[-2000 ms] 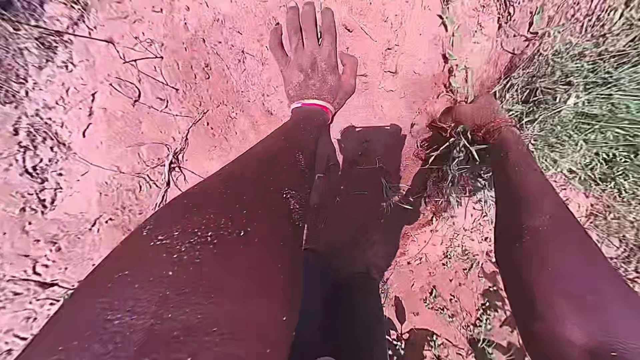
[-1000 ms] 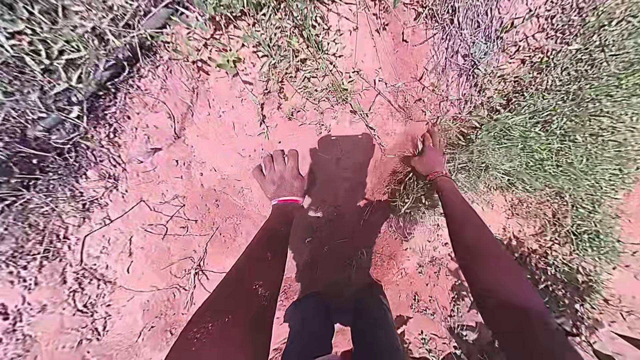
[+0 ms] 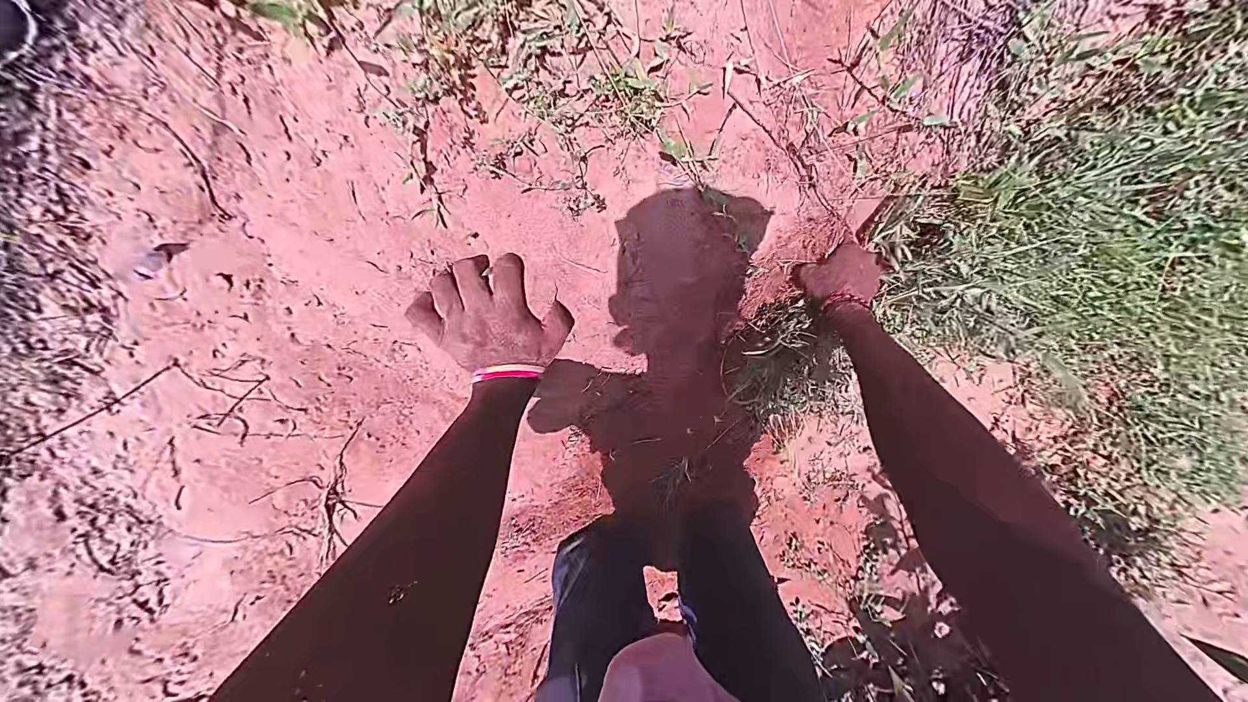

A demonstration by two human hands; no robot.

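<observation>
My left hand [image 3: 495, 317] rests on bare reddish soil [image 3: 322, 292], back up and fingers spread, with a white and pink band at the wrist. Nothing shows in it. To the right, my right hand [image 3: 843, 273] is closed at the edge of the grass; a flat reddish-brown piece [image 3: 863, 216] sticks out past its knuckles, and what the fingers hold is hidden. A red band circles that wrist. Just below and left of the right hand lies a clump of cut or uprooted grass [image 3: 780, 351]. Between both hands falls the shadow of my head and shoulders.
Dense green grass [image 3: 1092, 253] covers the right side. Low weeds [image 3: 624, 93] grow across the top. Dry twigs [image 3: 334, 492] lie on the soil at left, near darker litter along the left edge. My legs in dark trousers [image 3: 604, 595] are at the bottom.
My left hand's fingers have gone from pointing forward, fairly straight, to more bent. The right hand, its fingers extended one second ago, is now closed. The view has shifted.
</observation>
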